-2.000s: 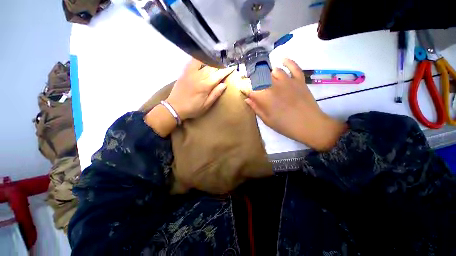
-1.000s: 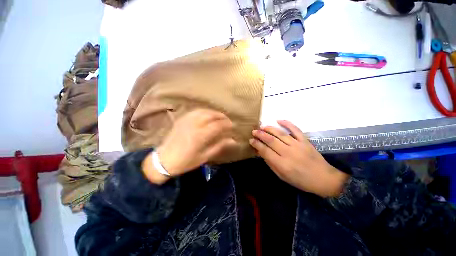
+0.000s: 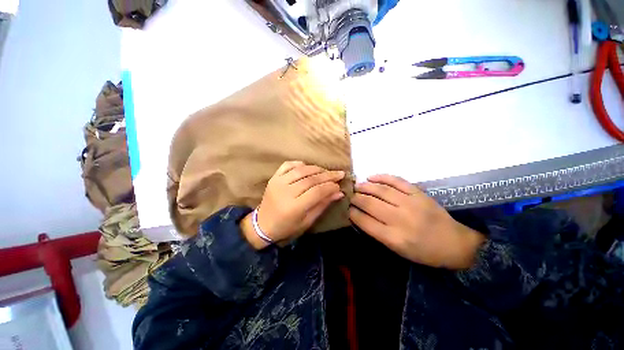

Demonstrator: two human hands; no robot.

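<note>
The khaki garment piece lies on the white table, its far corner at the needle area of the sewing machine. Dark thread ends show at that corner. My left hand rests on the near part of the cloth, its fingertips pinching close to the right edge. My right hand is beside it, with its fingertips on the same edge. The grey-blue ribbed cylinder is just right of the needle area. The needle tip itself is lost in glare.
Thread snips lie right of the machine. A pen and red-handled shears lie far right. A measuring strip runs along the front edge. Brown-khaki bundles hang at the left, above a red pipe.
Both hands have come back from the needle area to the near end of the cloth. Since a second ago, my left hand has moved right to the edge, close to my right hand.
</note>
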